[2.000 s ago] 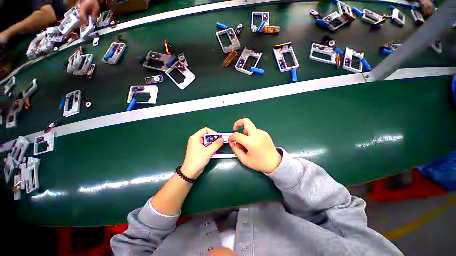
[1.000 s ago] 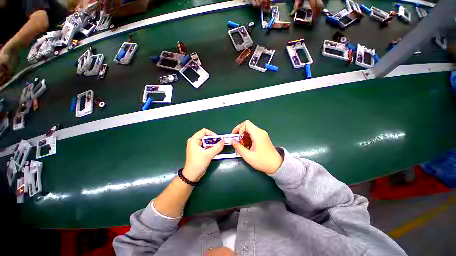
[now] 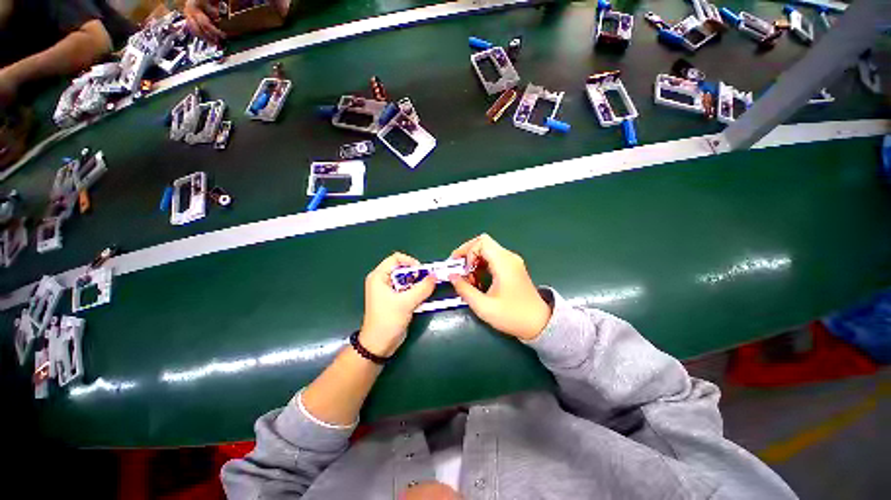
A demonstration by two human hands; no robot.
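Note:
My left hand [image 3: 389,302] grips the left end of a white housing [image 3: 442,305] above the green worktop. My right hand [image 3: 505,293] holds its right end, thumb and fingers pinched at the edge. A dark blue-purple circuit board [image 3: 408,277] shows along the housing's far side, by my left thumb. A small reddish-brown piece [image 3: 478,271] shows between my right thumb and fingers. Its exact shape is hidden by the fingers. No blue cell shows on this housing.
The green belt [image 3: 283,146] beyond the pale metal strip [image 3: 391,206] carries scattered units with blue cells. Pale housings [image 3: 64,349] are heaped at the left of the worktop. More are piled [image 3: 127,61] far left beside another person's hand [image 3: 203,20]. A grey post [image 3: 796,83] slants at right.
The units on the belt have shifted right. The reddish-brown piece has come into view at my right fingers. My hands stay nearly in place. Other workers' hands have moved at the far side.

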